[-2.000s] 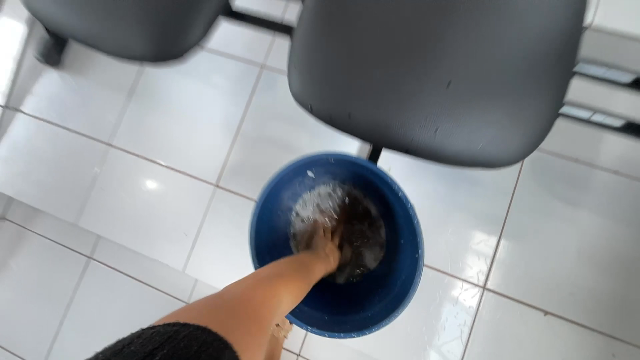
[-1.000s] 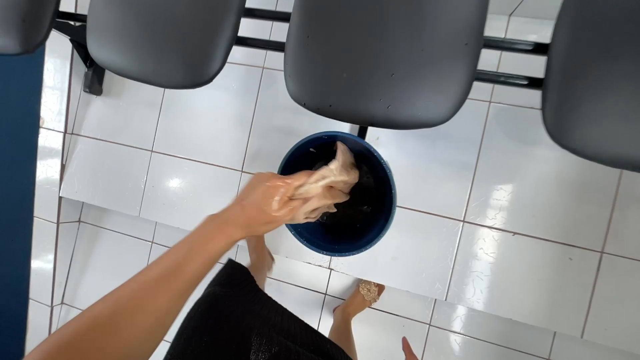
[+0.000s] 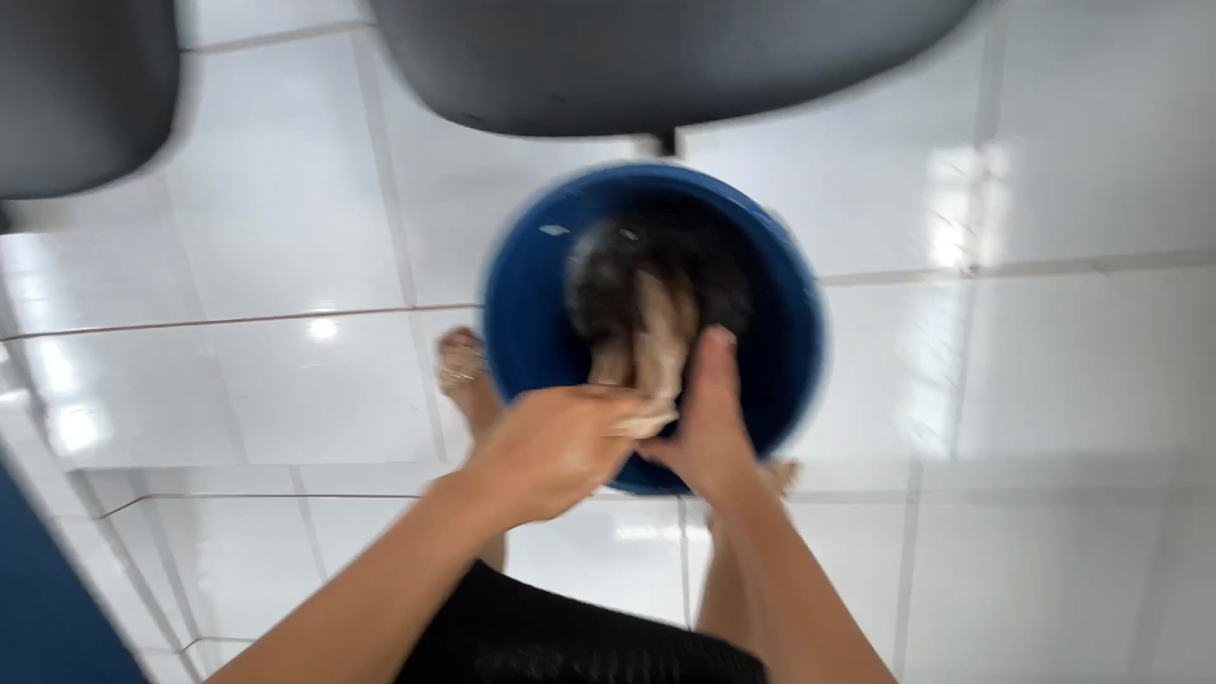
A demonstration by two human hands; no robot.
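Note:
A blue plastic bucket (image 3: 532,285) stands on the tiled floor with dark water (image 3: 665,247) in it. Over its near side my left hand (image 3: 560,446) is closed on a wet, pale cloth (image 3: 660,351), which hangs down into the bucket. My right hand (image 3: 708,418) is just right of the cloth, thumb and fingers apart, above the bucket's near right side. Blur hides whether its fingertips touch the cloth.
Dark grey seats (image 3: 665,57) of a joined row overhang the floor just beyond the bucket, with another seat (image 3: 76,95) at the upper left. My feet are on either side of the bucket. A floor step edge (image 3: 237,465) runs behind it. A blue surface (image 3: 47,589) fills the lower left corner.
My right hand has come in over the bucket beside the cloth. The cloth, held up over the bucket a second ago, now hangs lower into it. The view has moved closer.

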